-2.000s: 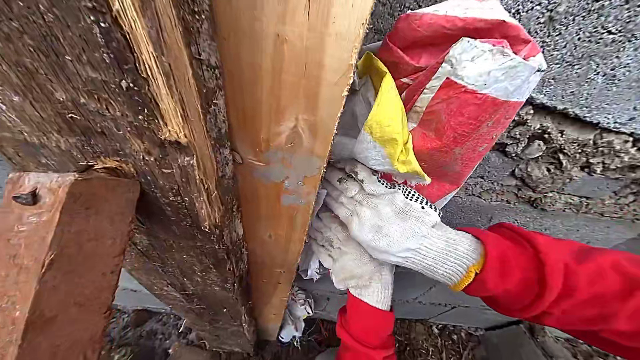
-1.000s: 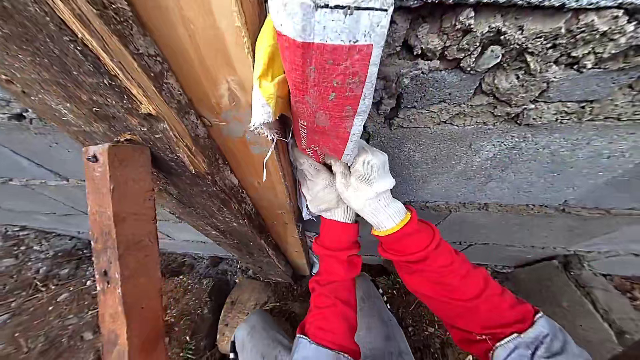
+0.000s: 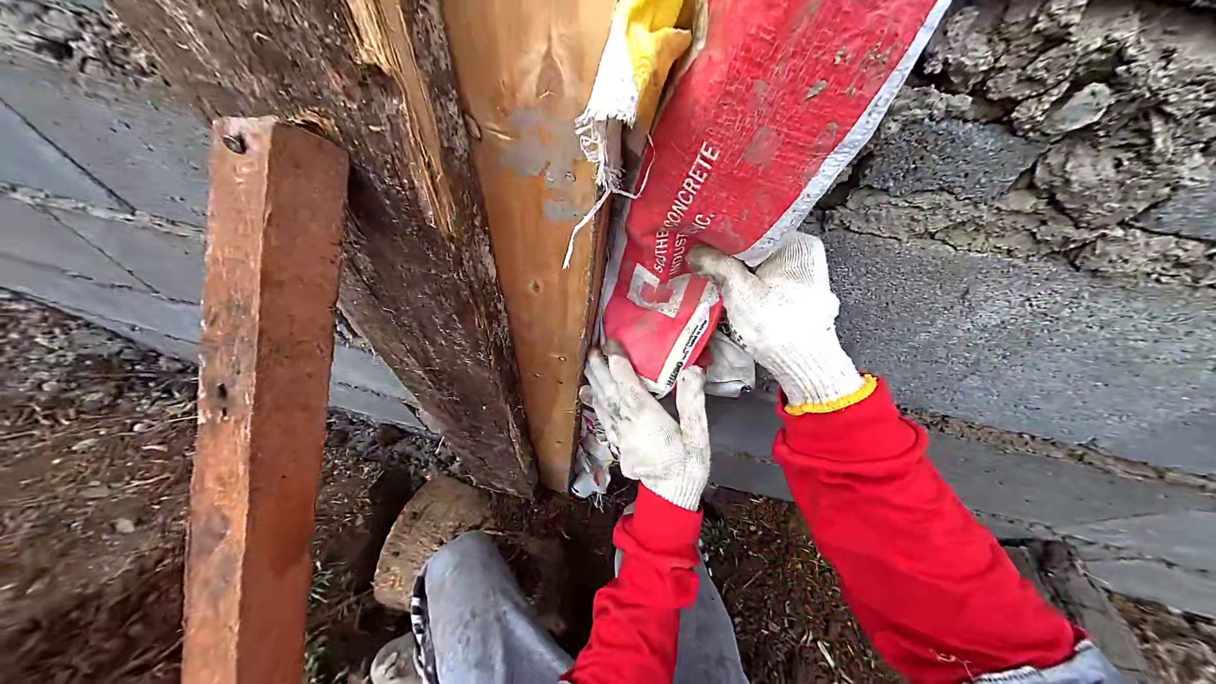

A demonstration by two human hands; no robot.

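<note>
A red and white woven plastic sack (image 3: 750,123), bearing printing, lies along the gap between a wooden board (image 3: 541,237) and the block wall. My left hand (image 3: 655,427), in a white knitted glove, touches the sack's lower end with fingers spread around it. My right hand (image 3: 784,309), gloved alike, grips the sack's right edge between thumb and fingers. A yellow and white sack piece (image 3: 636,62) with frayed threads hangs over the board's edge. Crumpled pale sacking shows below and behind the red sack.
A concrete block wall (image 3: 1007,342) with rough mortar runs behind. Left of the board leans a dark, weathered timber (image 3: 427,275). A reddish-brown wooden post (image 3: 261,399) rises at the left. A cut log (image 3: 432,541) lies on the littered soil near my knees.
My hands were together on the sacking; now they are apart, the left at the sack's lower end and the right at its edge. More of the red sack's printed face shows. The view has shifted.
</note>
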